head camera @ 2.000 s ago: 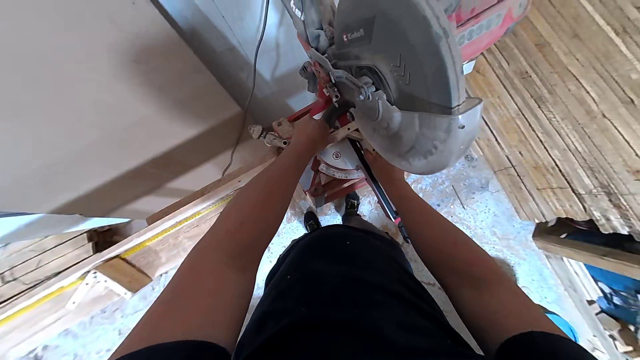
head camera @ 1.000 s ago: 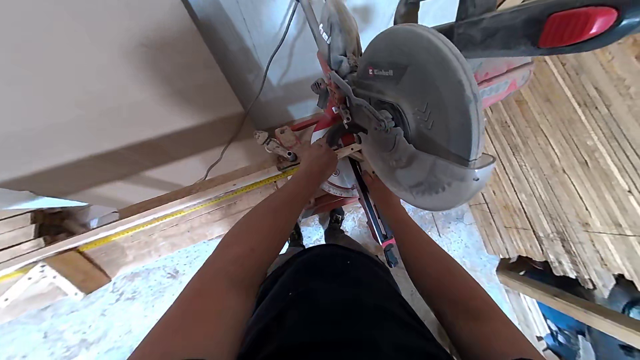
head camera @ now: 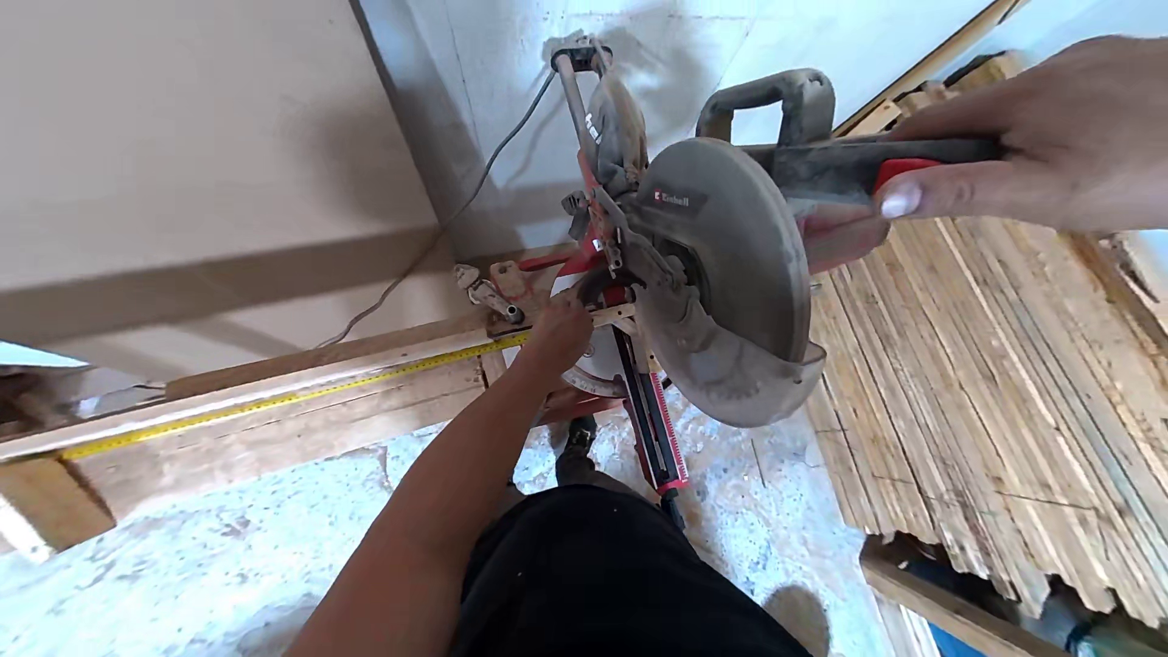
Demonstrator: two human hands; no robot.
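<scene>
A dusty grey miter saw stands raised, its blade guard above the saw table. My right hand is wrapped around the saw's black handle, the thumb beside the red trigger. At the saw's fence, my left hand presses on a thin wooden strip that crosses the table; its fingers are partly hidden. A yellow tape measure blade lies along the plank to the left, its near end close to my left wrist. Below the guard, the saw's slotted red and black table arm points toward me.
A metal clamp sits left of the fence. Many wooden battens lie stacked at the right. A grey cable runs along the wall panel at the left. A wooden block is under the plank's far left part.
My right hand has left the area under the saw and taken hold of the handle at the right. My left hand remains at the fence.
</scene>
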